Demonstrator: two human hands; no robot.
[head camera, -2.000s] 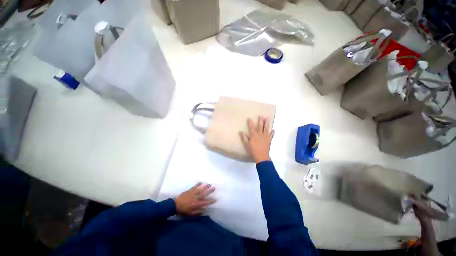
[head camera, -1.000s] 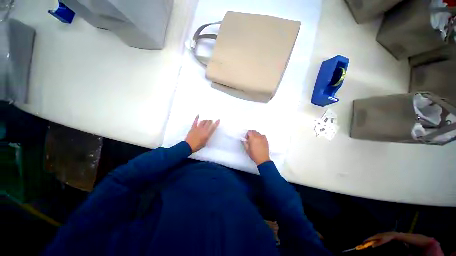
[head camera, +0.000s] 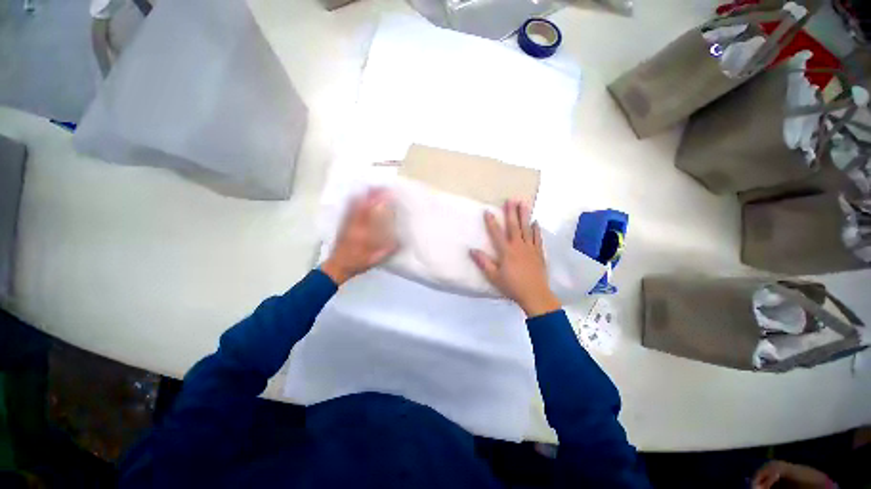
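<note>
A beige handbag (head camera: 473, 174) lies flat on a stack of white tissue paper (head camera: 458, 91). A tissue sheet (head camera: 439, 239) is folded over its near part; the far strip of the bag stays uncovered. The handles are mostly hidden, with only a small bit showing at the left. My left hand (head camera: 365, 234) is blurred and lies on the tissue at the bag's left end. My right hand (head camera: 517, 256) is spread flat on the tissue over the bag's right part, fingertips near the uncovered strip.
A blue tape dispenser (head camera: 602, 239) and white labels (head camera: 599, 327) are right of the paper. Several taupe bags (head camera: 702, 315) stand or lie farther right. A wrapped bag (head camera: 205, 115) stands left. A blue tape roll (head camera: 540, 38) lies beyond. Another person's hand (head camera: 791, 475) shows bottom right.
A tissue sheet now covers most of the bag, which was bare before. Both hands have moved from the near paper edge onto the covered bag. The camera view has shifted.
</note>
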